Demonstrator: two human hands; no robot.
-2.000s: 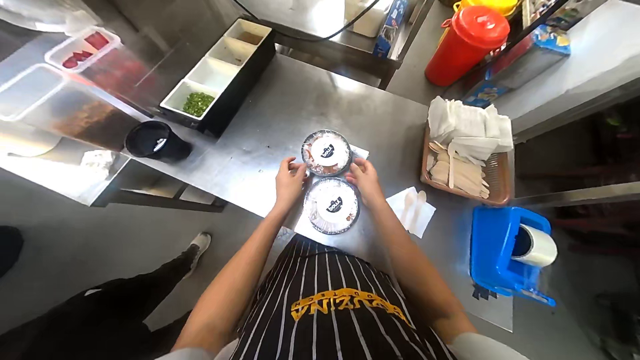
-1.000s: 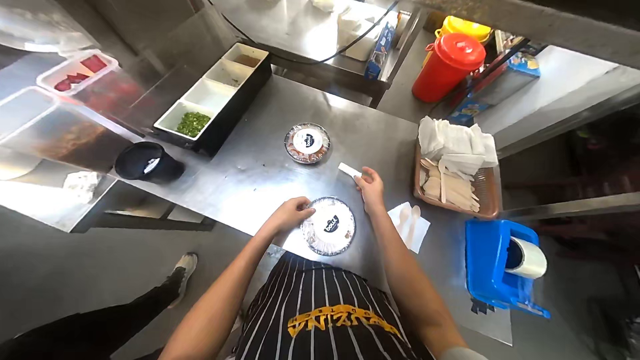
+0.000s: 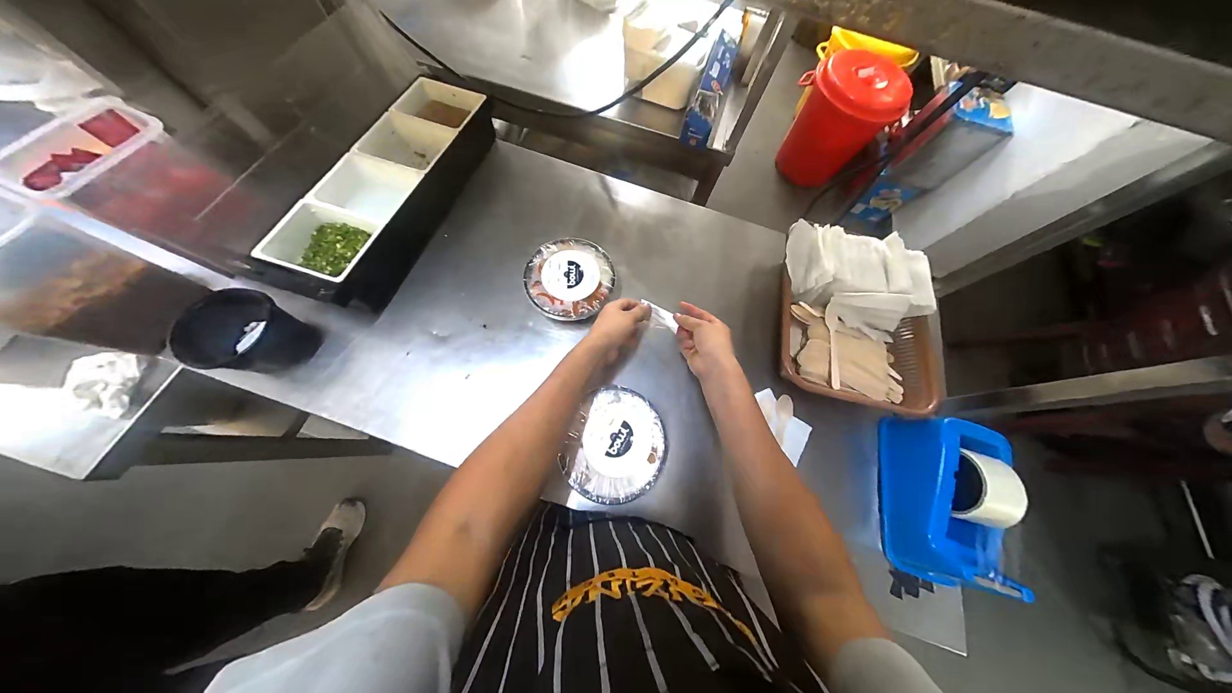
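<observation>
My left hand (image 3: 619,327) and my right hand (image 3: 703,337) pinch the two ends of a small white strip (image 3: 662,316), which looks like paper or a label; its exact kind cannot be told. Beyond my left hand stands a round lidded bowl (image 3: 570,279) with a round printed sticker on top. A second, similar lidded bowl (image 3: 613,445) is nearer my body, below my hands, with a like sticker. Wooden spoons (image 3: 782,412) lie on a white napkin (image 3: 799,435) beside my right forearm.
On the steel table (image 3: 452,279) are a black rack (image 3: 433,207) of white tubs, one with chopped greens (image 3: 333,247), and a black cup (image 3: 279,337). At right are a basket (image 3: 919,380) with napkins and wooden cutlery, and a blue tape dispenser (image 3: 910,500). A person's leg (image 3: 221,597) shows lower left.
Two seconds ago both hands were at the far bowl, which touched or nearly touched the near one. Now the bowls stand apart, and my left hand has come from the near bowl to the white strip.
</observation>
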